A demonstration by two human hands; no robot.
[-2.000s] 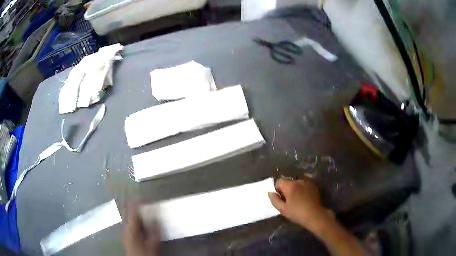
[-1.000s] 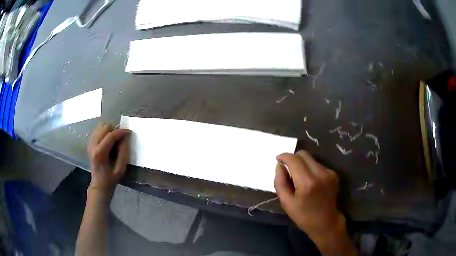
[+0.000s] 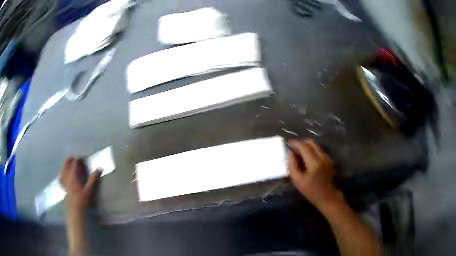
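A white band piece (image 3: 212,168) lies flat near the table's front edge. My right hand (image 3: 312,169) is at its right end, fingers curled at the edge; whether it pinches the cloth is unclear. My left hand (image 3: 80,182) is over the flat pressing template (image 3: 102,161), a pale shiny strip at the left, with thumb and fingers at it; blur hides how firmly it is gripped. Two long white stacks lie beyond the piece: a nearer one (image 3: 200,97) and a middle one (image 3: 195,61).
A short white pile (image 3: 192,26) lies beyond the stacks. The iron (image 3: 395,95) rests at the right. A looped white tape (image 3: 47,103) and a white cloth bundle (image 3: 97,31) are at the left. Dark scissors (image 3: 304,7) are at the far edge. Loose threads (image 3: 320,125) lie right of centre.
My left hand has left the band piece's left end and moved left onto the template. My right hand stays at the right end. The view has tilted up, showing more of the table.
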